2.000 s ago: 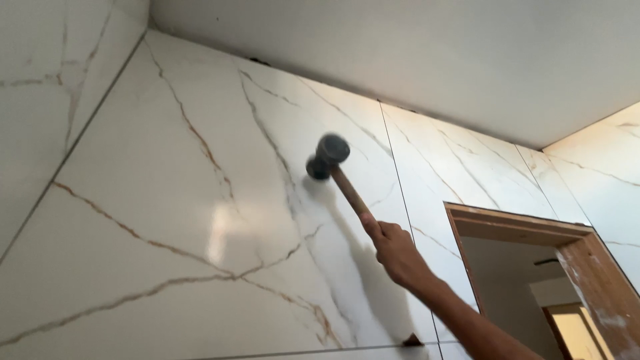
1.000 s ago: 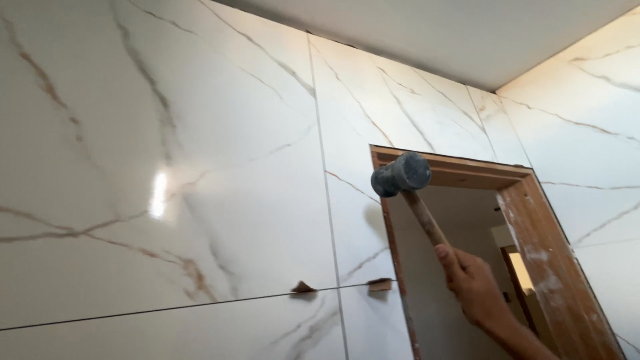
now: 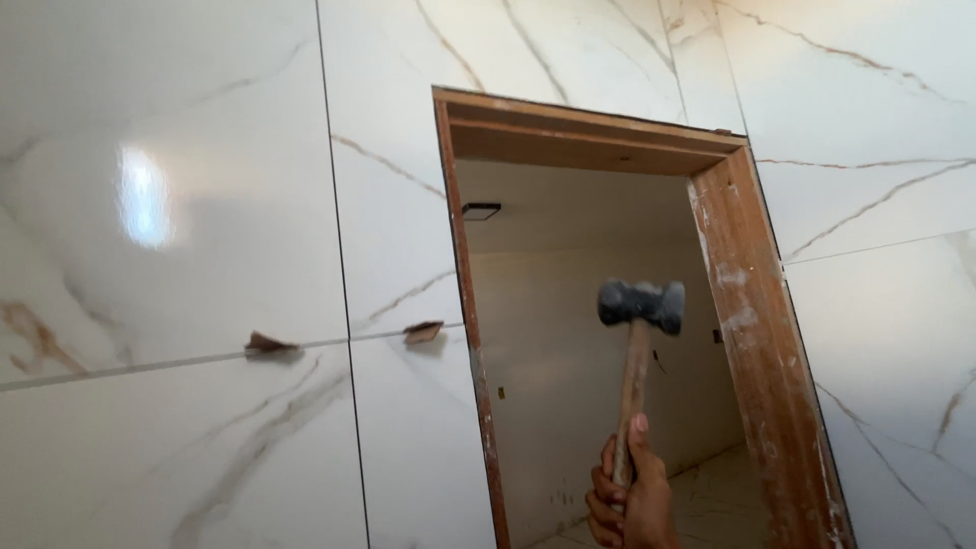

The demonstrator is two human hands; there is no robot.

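My right hand (image 3: 633, 488) is closed around the wooden handle of a rubber mallet (image 3: 640, 305). It is at the lower middle right, with the thumb lying up along the handle. The mallet stands nearly upright, its dark double-faced head above the hand, and it shows against the door opening without visible contact with the wall. To the left are large white marble-look wall tiles (image 3: 252, 229) with grey and brown veins. Two small brown wedges, one on the left (image 3: 271, 343) and one nearer the frame (image 3: 423, 331), stick out of the horizontal tile joint. My left hand is out of view.
A wooden door frame (image 3: 755, 320) with whitish smears surrounds the opening behind the mallet. Through it show a room with pale walls and a dark-rimmed square ceiling fixture (image 3: 482, 212). More veined tiles (image 3: 884, 320) cover the wall right of the frame.
The mallet has gone from in front of the wall tiles, past the frame's upper left corner, to within the door opening. The view has shifted right and down.
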